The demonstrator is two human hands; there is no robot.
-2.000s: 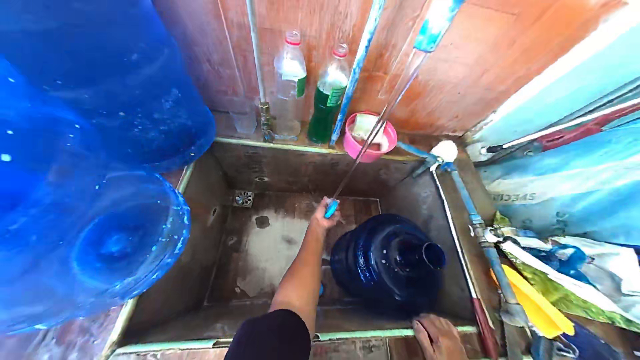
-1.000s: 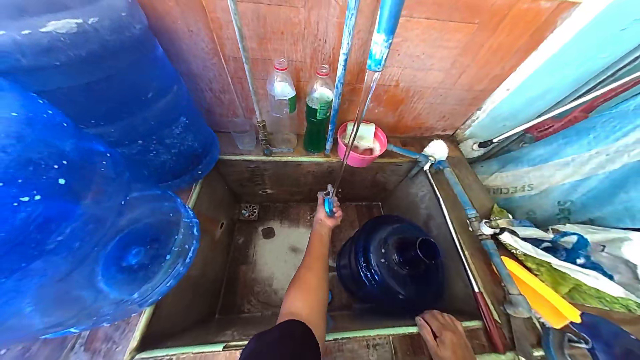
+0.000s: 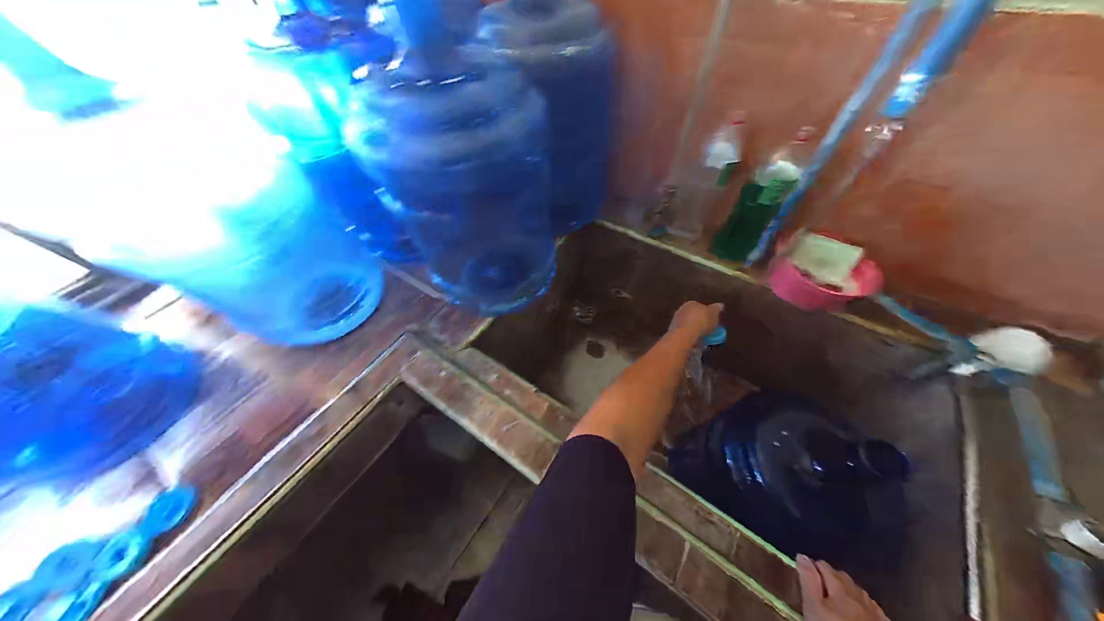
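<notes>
My left hand (image 3: pixel 697 321) reaches over the tiled basin and is closed around a small blue fitting (image 3: pixel 714 335). What looks like a stream of water (image 3: pixel 695 375) falls below it. A dark blue water jug (image 3: pixel 776 470) lies on its side in the basin, its neck pointing right, to the right of and below that hand. My right hand (image 3: pixel 837 593) rests on the basin's near rim (image 3: pixel 690 535), beside the jug, with nothing seen in it; it is partly cut off by the frame edge.
Several large blue water jugs (image 3: pixel 470 172) stand or lie at the left. Two plastic bottles, one clear (image 3: pixel 709 185), one with green liquid (image 3: pixel 749 216), stand by the wall near a pink bowl (image 3: pixel 811 280). A second basin (image 3: pixel 371 509) lies nearer. Pipes (image 3: pixel 1035 440) run at the right.
The view has swung left, bringing the second basin and more jugs into sight. My left hand still grips the blue fitting, and my right hand remains at the near rim.
</notes>
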